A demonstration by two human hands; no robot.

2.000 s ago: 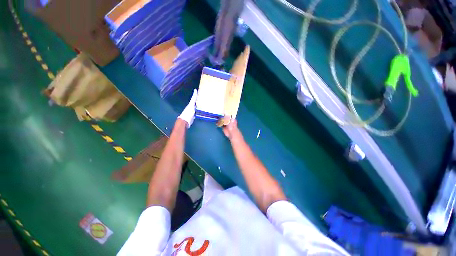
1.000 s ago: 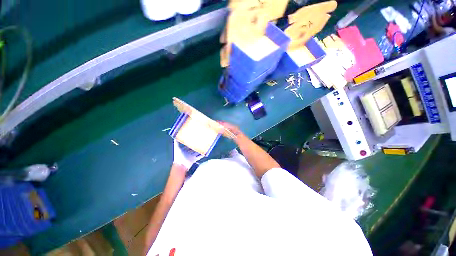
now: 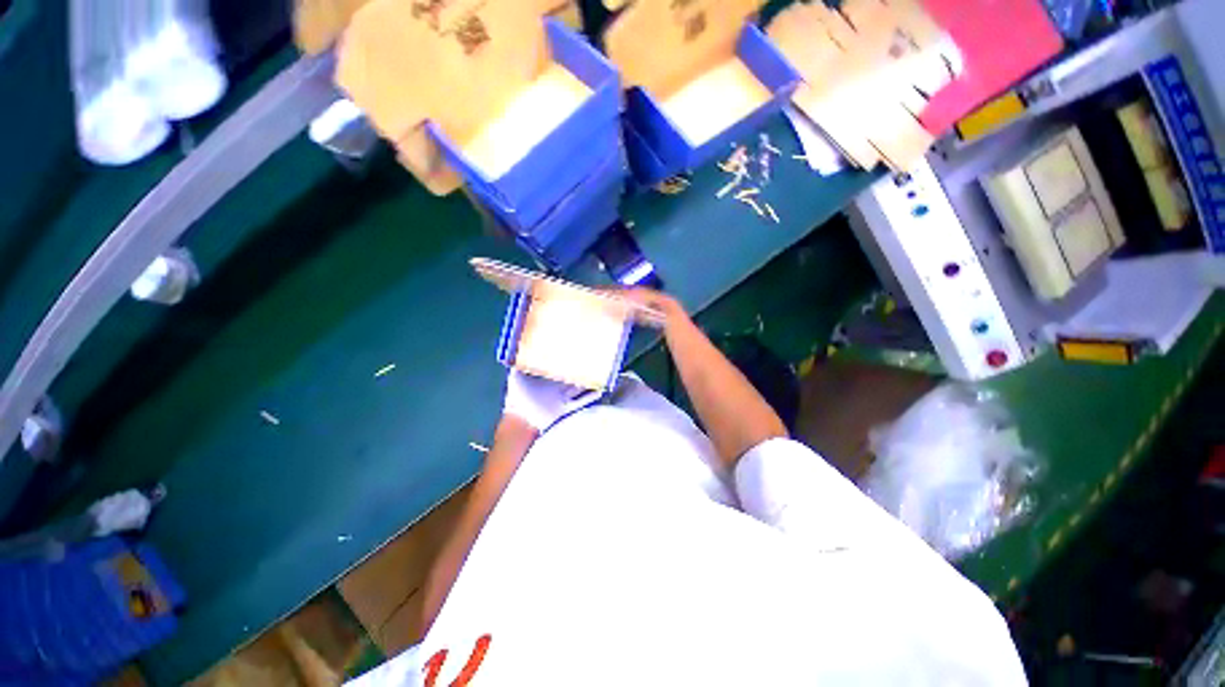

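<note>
A mailer box point(image 3: 572, 336), blue outside and brown inside, is held close to my body above the bench, its lid open on the far side. My left hand point(image 3: 548, 400), in a white glove, grips its near side from below. My right hand point(image 3: 642, 310), bare, holds its right side by the lid edge. The fingers of both hands are partly hidden. Nested blue boxes point(image 3: 554, 168) with open brown lids stand ahead, with another open box point(image 3: 712, 114) beside them.
Flat brown blanks point(image 3: 860, 74) and a red sheet point(image 3: 994, 54) lie at upper right by a white machine point(image 3: 947, 269). A dark device point(image 3: 626, 255) and thin scraps point(image 3: 747, 181) are on the bench. Blue boxes point(image 3: 81, 611) sit lower left; a metal rail point(image 3: 202, 195) runs upper left.
The view has swung from the first box stacks and air gun to the machine side, and the nested boxes are now nearer. The box stays in both hands, its lid still open.
</note>
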